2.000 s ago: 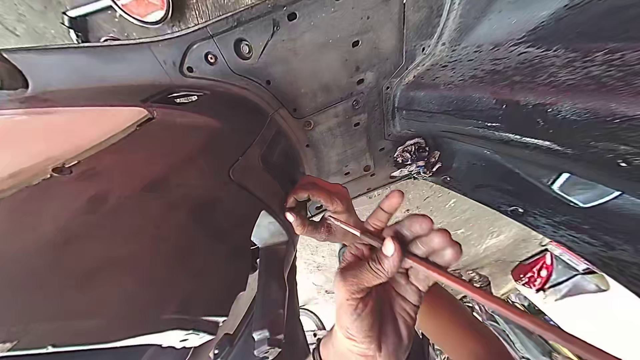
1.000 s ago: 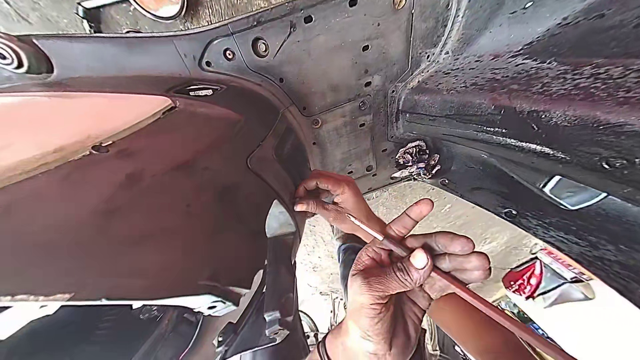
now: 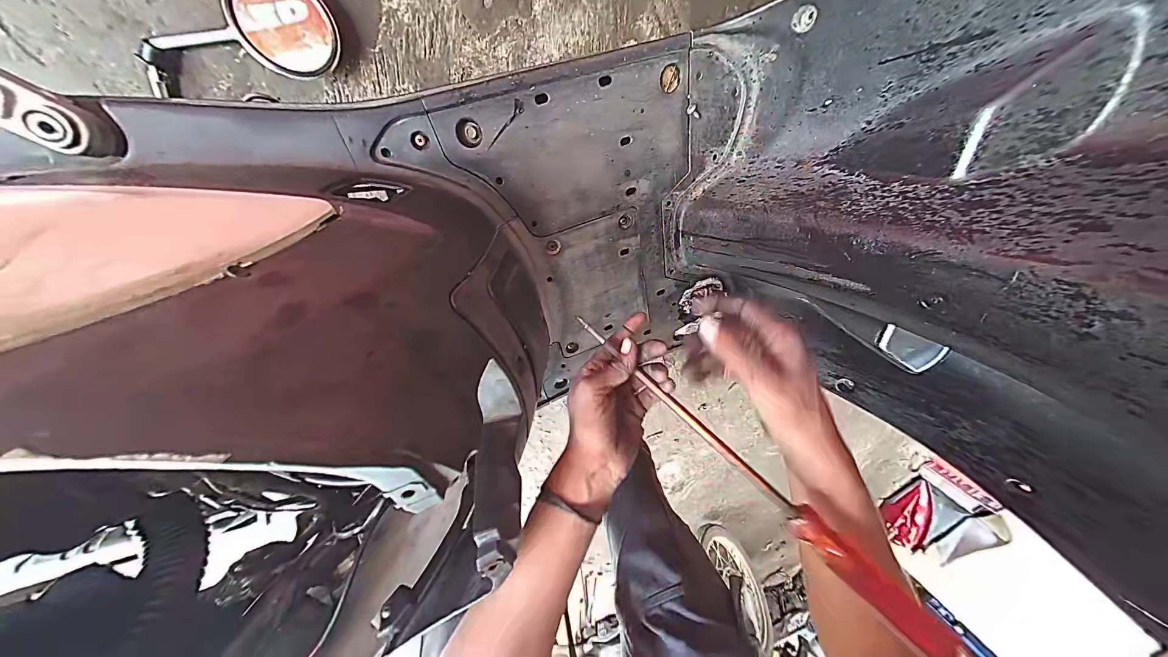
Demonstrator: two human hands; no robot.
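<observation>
My left hand (image 3: pixel 616 388), with a dark band at its wrist, holds the thin shaft of a long tool (image 3: pixel 716 443). Its narrow metal tip points up and left, over the dark vehicle panel (image 3: pixel 584 173), and its shaft runs down to a thick red end part (image 3: pixel 876 575) beside my right forearm. Motion blurs my right hand (image 3: pixel 762 351), which is at a small crumpled-looking heap (image 3: pixel 703 294) in the corner of the panel. Its fingers partly cover the heap, and whether they grip any of it cannot be told.
A large dark, scuffed panel (image 3: pixel 912 219) rises at the right, and a brown-red curved panel (image 3: pixel 274 365) spans the left. A round mirror (image 3: pixel 285 32) lies at top left. A red and silver packet (image 3: pixel 940 516) rests on a white surface at lower right. A spoked wheel (image 3: pixel 733 566) shows below.
My right hand has moved from the curved panel's edge, left of the tool tip, rightward to the heap. My left hand has kept hold of the tool. The view has shifted somewhat.
</observation>
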